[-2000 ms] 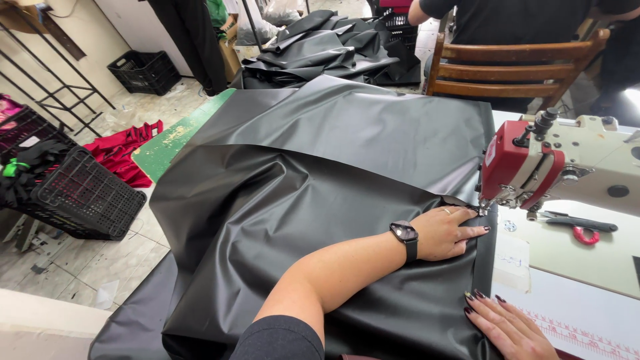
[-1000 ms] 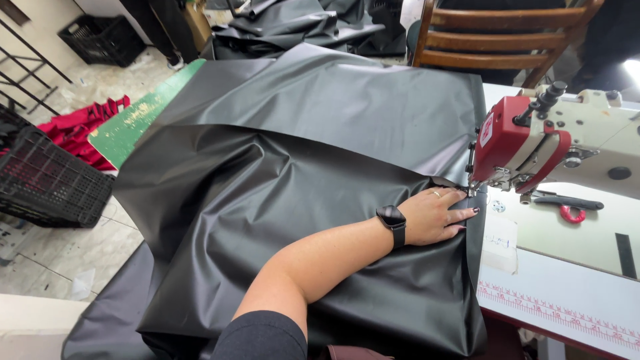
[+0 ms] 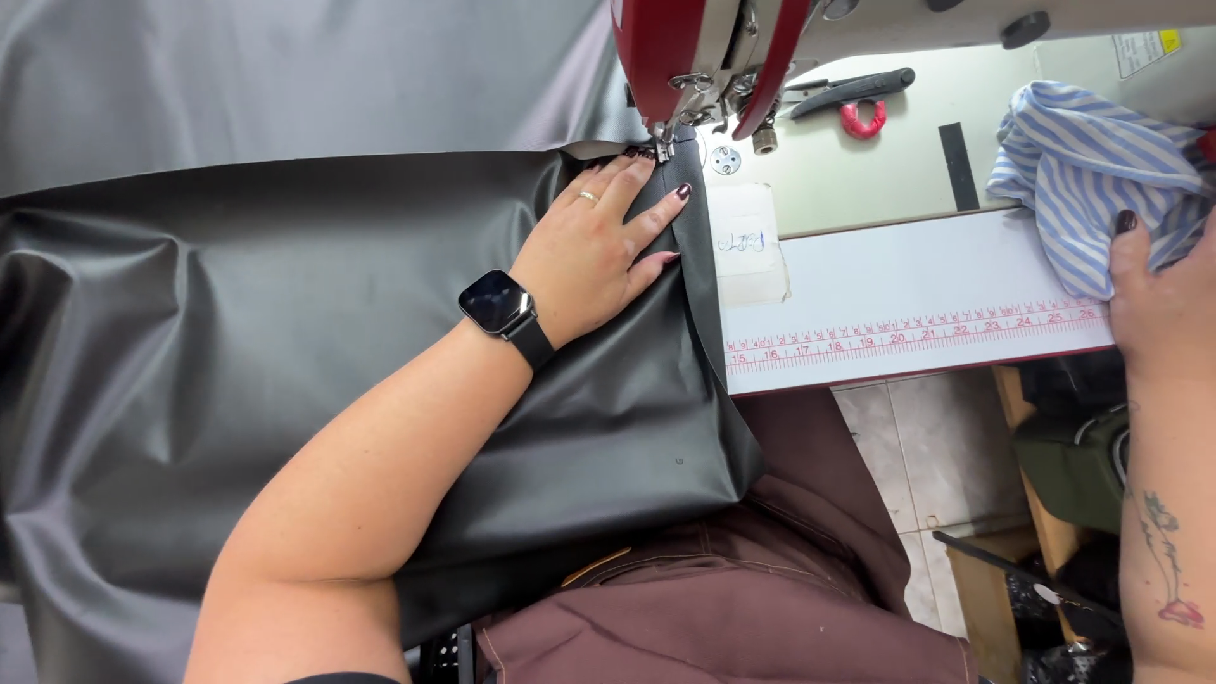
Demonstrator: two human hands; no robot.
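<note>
My left hand [image 3: 598, 237] lies flat with its fingers spread on a large sheet of black coated fabric [image 3: 399, 247], its fingertips beside the presser foot [image 3: 664, 147] of a red and white sewing machine [image 3: 665, 57]. The fabric's right edge is folded and runs under the foot. At the right edge of the view, my right hand [image 3: 1164, 285] is at a blue and white striped cloth [image 3: 1092, 180], its thumb against the cloth. The other fingers are hidden or cut off, so its grip cannot be told.
Black-handled thread snips [image 3: 855, 92] with a red ring [image 3: 863, 120] lie on the machine bed behind a printed ruler strip [image 3: 912, 332]. A black strip [image 3: 959, 166] and a paper label with handwriting [image 3: 746, 242] are nearby. Below right stands a wooden frame [image 3: 1040, 494].
My right hand, on the fabric's near edge two seconds ago and out of view one second ago, is now at the striped cloth. My left hand stays beside the presser foot. The view has moved closer.
</note>
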